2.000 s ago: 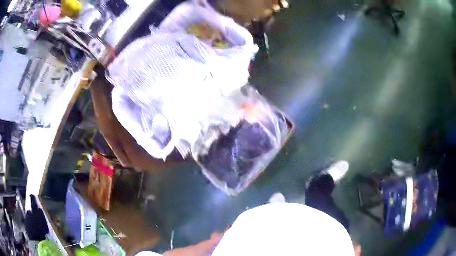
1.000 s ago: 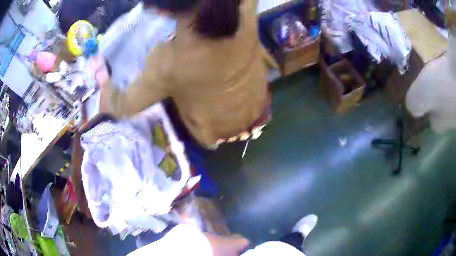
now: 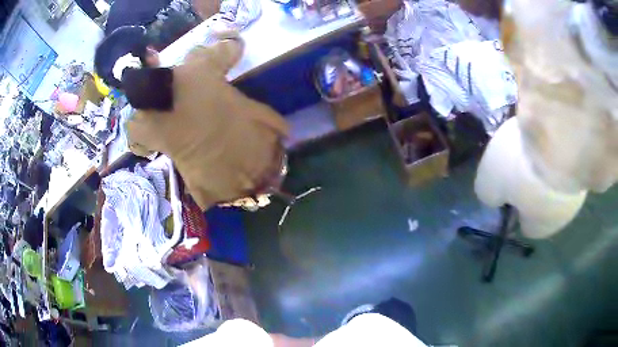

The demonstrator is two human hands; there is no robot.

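Note:
Striped white-grey cloth point(image 3: 132, 227) lies heaped in a white-lined basket at the left. A carton point(image 3: 234, 291) with a clear plastic liner stands below it, with dark goods showing through. A small patch of skin at the bottom edge point(image 3: 295, 341), beside a white sleeve, seems to be my left hand or wrist. It is cut off, so its fingers do not show. It does not visibly touch the cloth. My right hand is not in view.
A person in a brown top point(image 3: 217, 129) leans over a white table point(image 3: 291, 37). Another person sits on a wheeled stool point(image 3: 498, 244) at the right. An open carton point(image 3: 427, 159) and striped garments point(image 3: 467, 74) are at the back. The floor point(image 3: 366, 237) is green.
The view has swung and shifted, so the heaped basket now appears smaller and further left. The person in brown and the seated person now show more fully. My left hand shows less.

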